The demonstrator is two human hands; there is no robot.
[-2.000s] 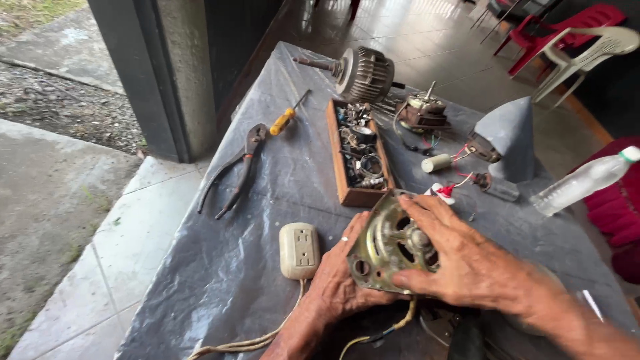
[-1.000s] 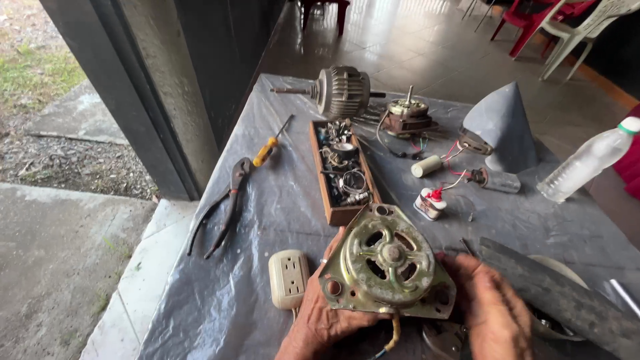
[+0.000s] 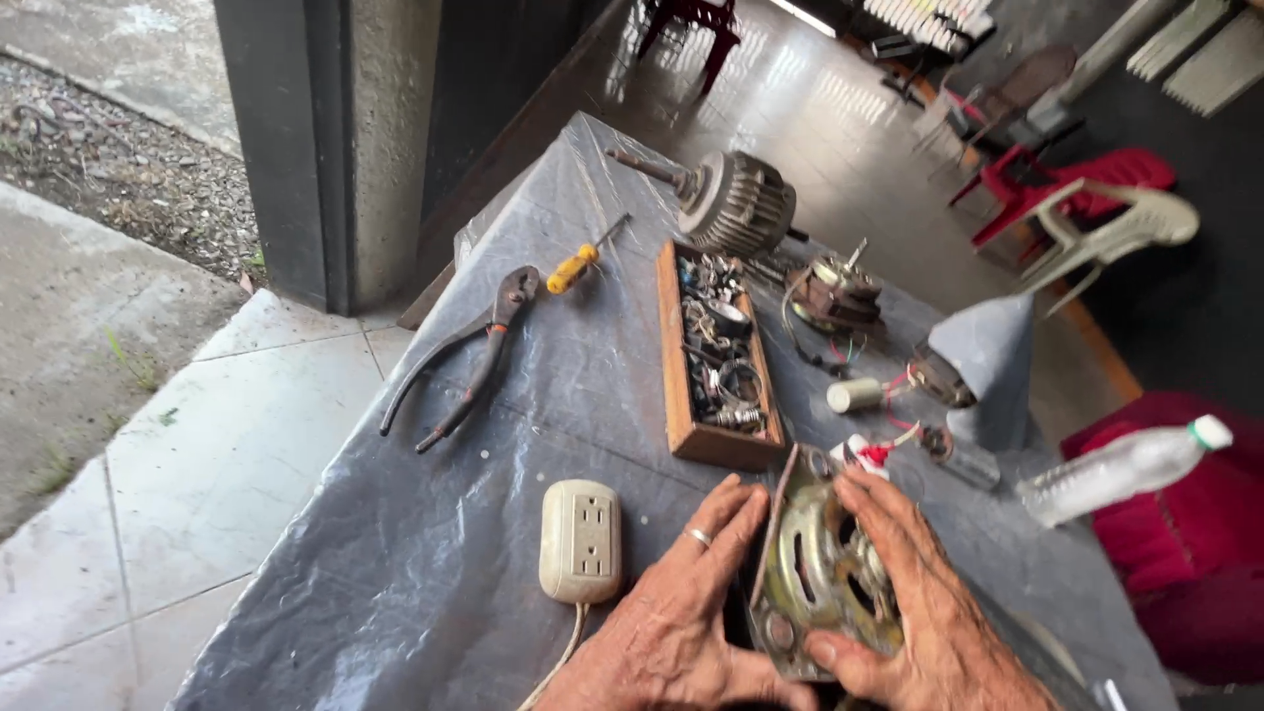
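Observation:
An electric motor with a slotted metal end plate (image 3: 805,563) is between my hands near the table's front edge, tilted on its side. My left hand (image 3: 681,602), with a ring on one finger, rests against the plate's left edge and back. Across the slotted face lies my right hand (image 3: 913,592), its thumb at the lower corner and its fingers along the top. Just left of my left hand sits a beige outlet box (image 3: 581,541) with a cord. Behind the motor are a wooden box of small metal parts (image 3: 726,449) and a small white bottle with a red cap (image 3: 857,452).
Slip-joint pliers (image 3: 499,336) and a yellow-handled screwdriver (image 3: 573,270) lie at the left. A finned motor (image 3: 743,205), a smaller motor (image 3: 834,294), a cylindrical capacitor (image 3: 855,395), wired parts and a clear plastic bottle (image 3: 1126,469) stand behind and right. A pillar (image 3: 380,148) rises beyond the table's left edge.
The motor has turned from facing me to tilted sideways. My right hand has moved from its right side onto its face. The view has swung.

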